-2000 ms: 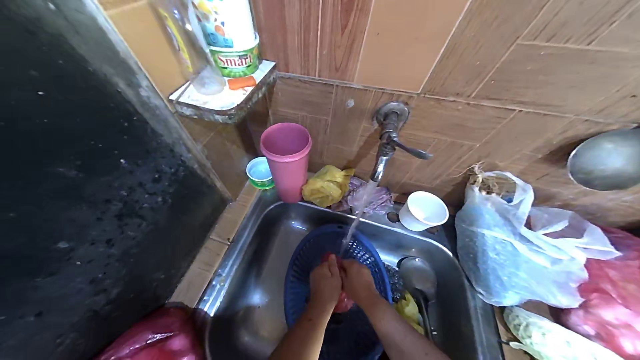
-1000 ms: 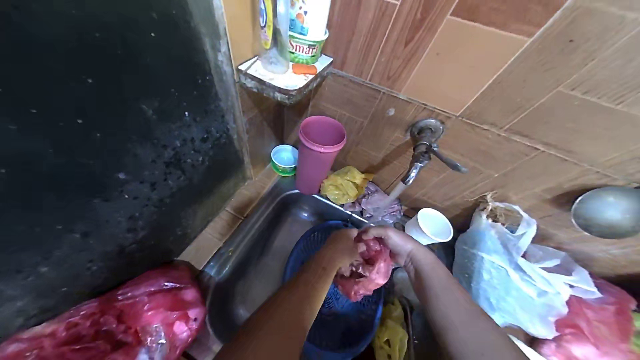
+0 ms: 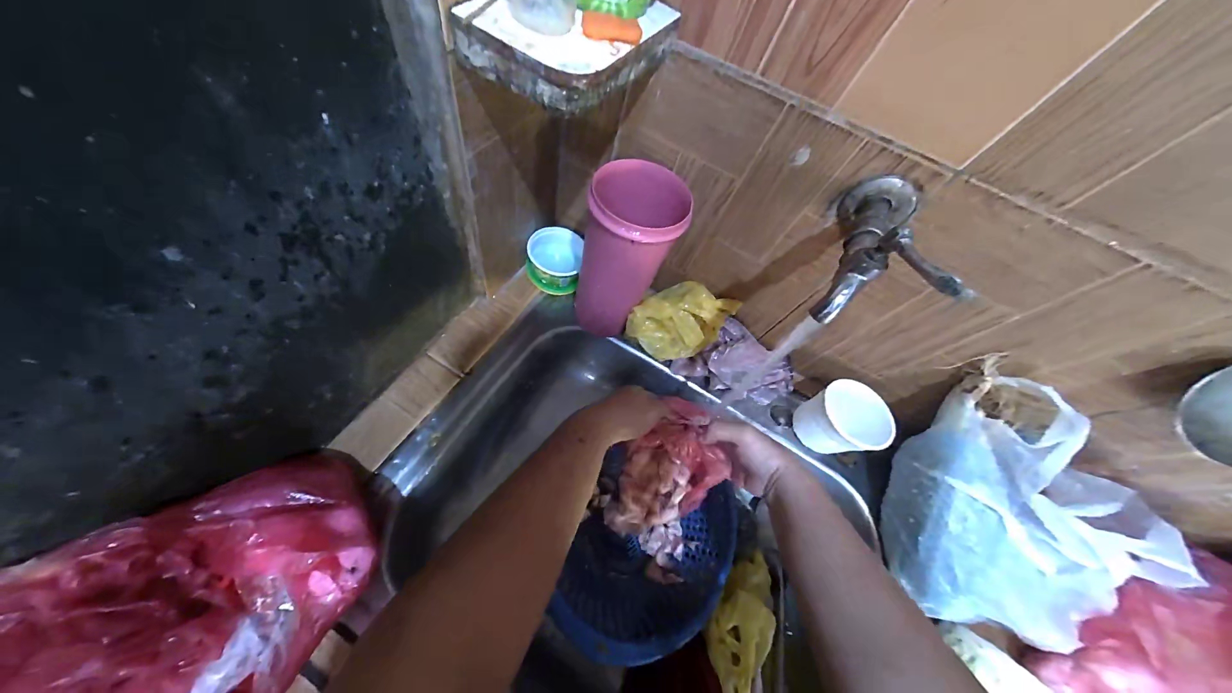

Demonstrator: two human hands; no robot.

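Observation:
My left hand (image 3: pixel 630 416) and my right hand (image 3: pixel 751 454) both grip the rim of a red plastic bag (image 3: pixel 707 462). Its mouth is tipped downward, and pale, brownish pieces that look like meat (image 3: pixel 650 491) spill from it. Below lies a blue plastic strainer basket (image 3: pixel 626 616) inside a stainless steel sink (image 3: pixel 472 472), with some pieces in it. Water runs from the metal faucet (image 3: pixel 852 274) close behind my right hand. Parts of my fingers are hidden by the bag.
A pink plastic tumbler (image 3: pixel 630 250), a small tub (image 3: pixel 555 260), a yellow plastic bag (image 3: pixel 679 320) and a white cup (image 3: pixel 844 417) stand along the sink's back edge. Red bag (image 3: pixel 192 577) lies left; white bag (image 3: pixel 1001 510) sits right. Another yellow bag (image 3: pixel 746 616) is beside the basket.
The red bag, bunched in my hands one second ago, now hangs opened and tipped, with pieces falling into the blue basket. Two seconds ago my hands were lower, over the basket under the water.

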